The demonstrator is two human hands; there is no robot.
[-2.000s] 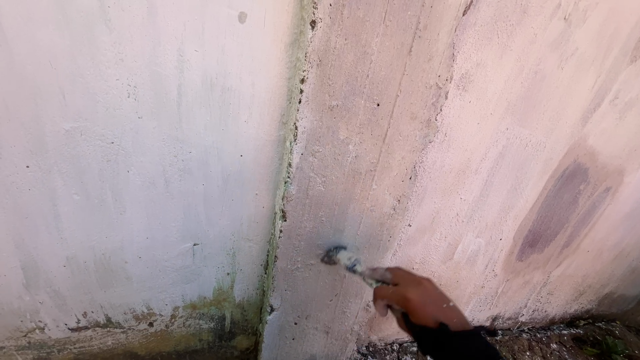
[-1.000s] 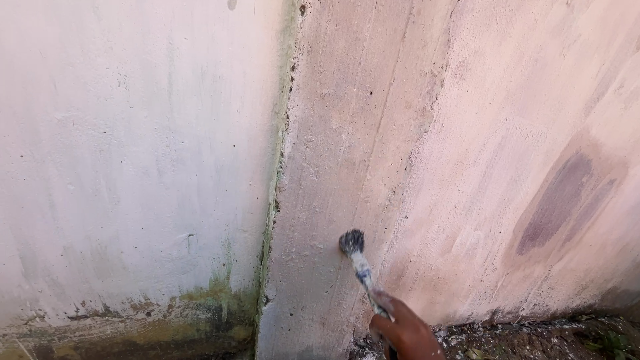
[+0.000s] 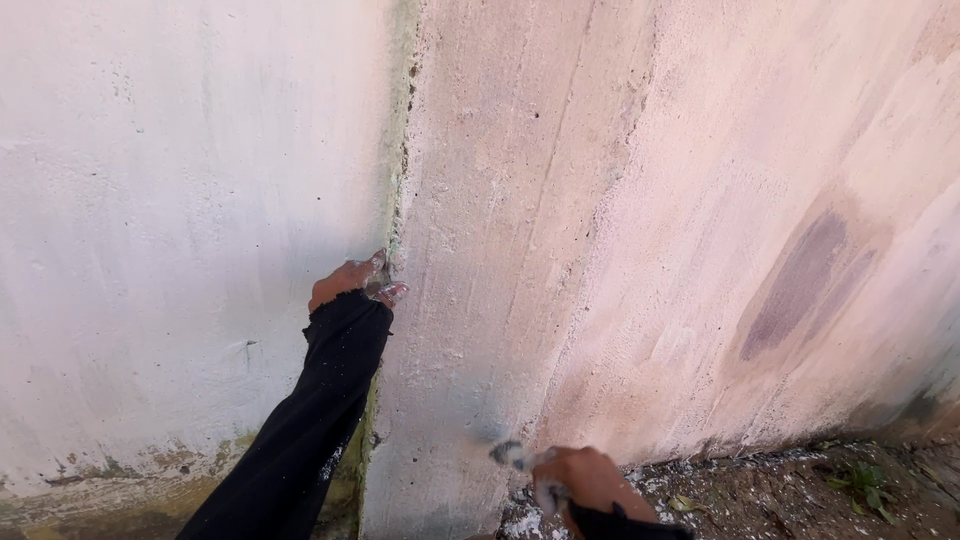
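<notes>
My right hand [image 3: 581, 476] grips the handle of a paint-smeared paintbrush [image 3: 511, 455]. Its dark bristles, blurred, are at the lower part of the concrete pillar [image 3: 487, 247], near the pillar's right side. My left hand [image 3: 358, 281], in a black sleeve spotted with white, rests at the pillar's left edge, thumb and fingers spread around the rough corner. White paint marks its fingertips, and no tool shows in it. To the left is a whitish wall [image 3: 187, 225]; to the right, a pinkish wall [image 3: 675, 262] bears a darker purple patch [image 3: 799, 285].
Dirt ground [image 3: 780, 487] with white flecks and a small green plant [image 3: 864, 484] lies along the foot of the right wall. Greenish and brown stains [image 3: 180, 457] run along the base of the left wall.
My left hand has come into view and touches the pillar's edge. My right hand, still holding the brush, is lower on the pillar than a second ago.
</notes>
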